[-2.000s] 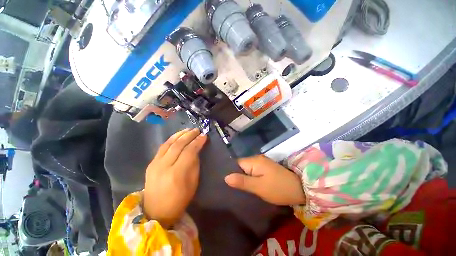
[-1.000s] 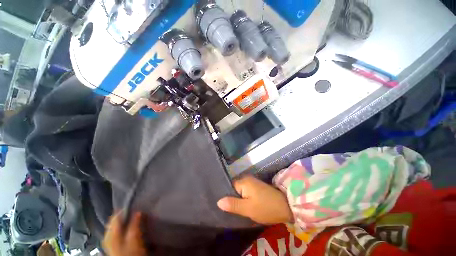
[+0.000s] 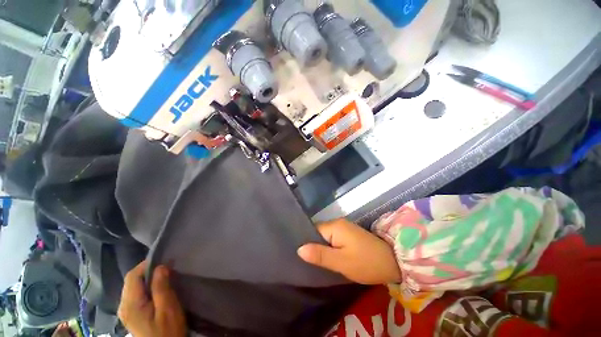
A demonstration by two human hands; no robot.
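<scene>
A dark grey garment piece [image 3: 230, 224] lies spread from the presser foot [image 3: 265, 160] of the white and blue overlock machine [image 3: 158, 85] down toward my lap. My left hand [image 3: 151, 299], low at the left and partly cut off by the bottom edge, grips a folded edge of the cloth between thumb and fingers. My right hand [image 3: 352, 252] holds the cloth's right edge below the cloth plate [image 3: 339, 174], thumb on top and fingers partly hidden. The cloth's edge runs from my right hand up to the foot.
A white guard with an orange label [image 3: 339, 128] is right of the foot. Grey tension dials [image 3: 296, 33] stand above. A blue and a pink slim tool [image 3: 494, 91] lie on the white table [image 3: 422, 148], with a grey coil [image 3: 478, 20] behind. Heaped dark cloth [image 3: 79, 178] is at left.
My left hand has moved from beside the foot down and left, and now grips the cloth's folded edge. My right hand still holds the right edge, slightly lower than at first.
</scene>
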